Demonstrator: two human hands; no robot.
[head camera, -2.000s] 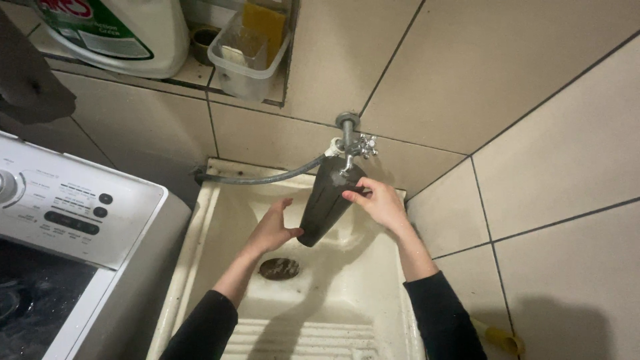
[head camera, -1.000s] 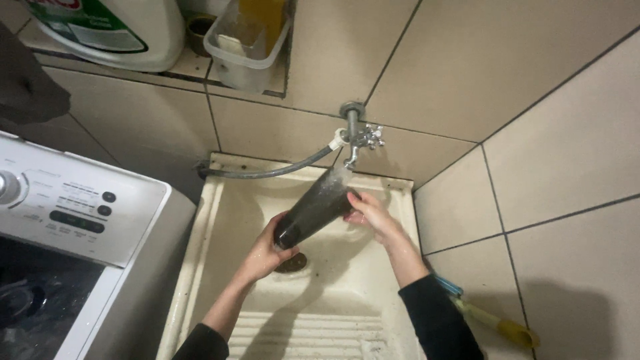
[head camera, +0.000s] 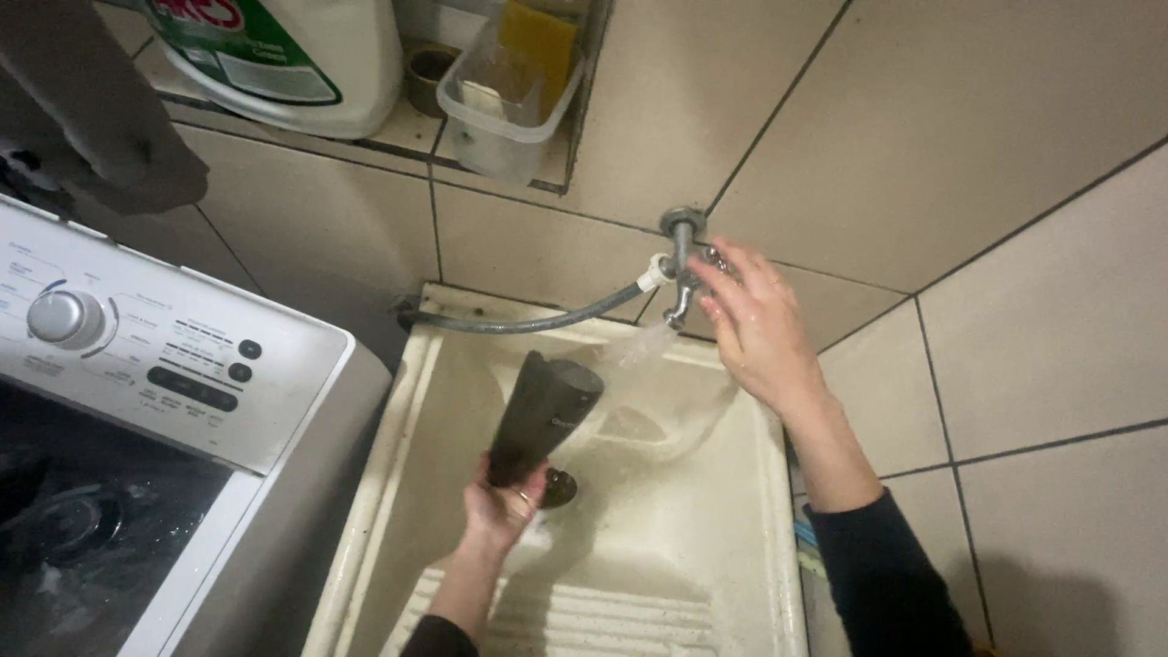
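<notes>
My left hand (head camera: 504, 507) grips the lower end of a dark, tapered container (head camera: 546, 415), which tilts over the laundry sink (head camera: 789, 547) with its wide end up. Beside it, water runs from the metal faucet (head camera: 680, 306). My right hand (head camera: 753, 319) is raised at the faucet, its fingers around or against the handle (head camera: 717, 259); whether they are closed on it cannot be told, as the hand partly covers it. A grey hose (head camera: 538, 323) with a white connector joins the faucet from the left. Below the container, the dark drain (head camera: 557, 488) shows in the basin.
A washing machine (head camera: 274, 383) stands close on the left, with a grey cloth (head camera: 100, 119) hanging above it. On the tiled ledge are a large white jug (head camera: 301, 55), a roll of tape (head camera: 427, 80) and a clear plastic tub (head camera: 506, 128). Tiled walls border the sink behind and on the right.
My right hand has let go of the container and moved up to the faucet. The container, held in my left hand, has moved out from under the spout to the left.
</notes>
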